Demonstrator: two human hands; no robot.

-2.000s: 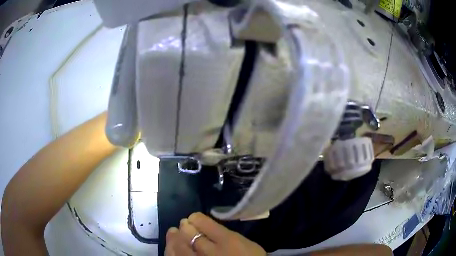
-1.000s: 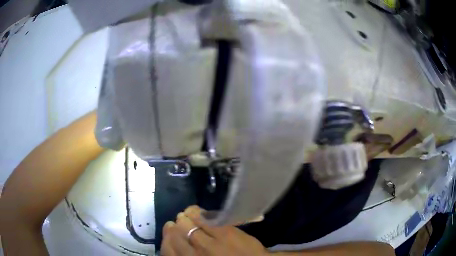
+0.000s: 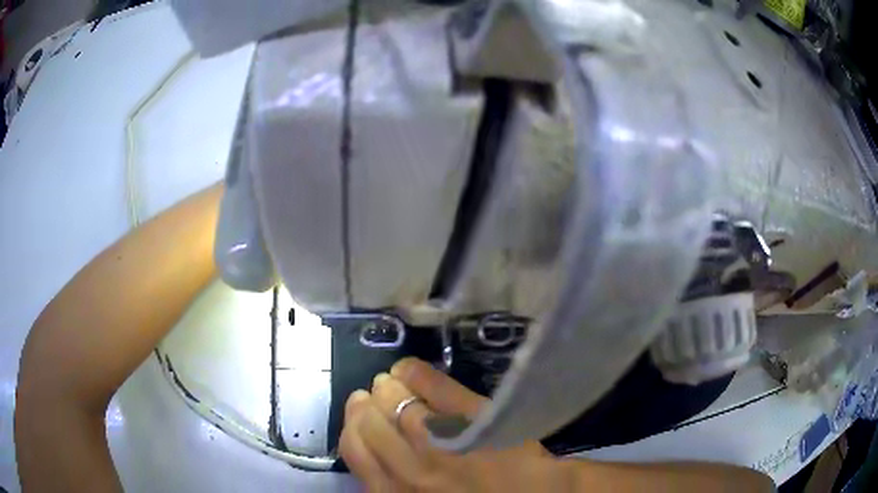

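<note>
A dark garment lies under the machine head, with its straight left edge on the pale needle plate. My right hand, with a ring, comes from the lower right. Its fingers are bunched on the cloth just in front of the needle area; the thumb is hard to make out. The curved whitish guard covers part of this hand. My left forearm reaches behind the lamp and machine head, which hide my left hand.
A rounded grey-white lamp hangs at the head's left and lights the plate. A white ribbed dial sits at the right of the guard. The white table spreads left. A ruler and plastic show at the lower right.
The view has shifted a little. My right hand has moved up, closer to the needle area, with its fingers still on the cloth. My left forearm stays behind the head.
</note>
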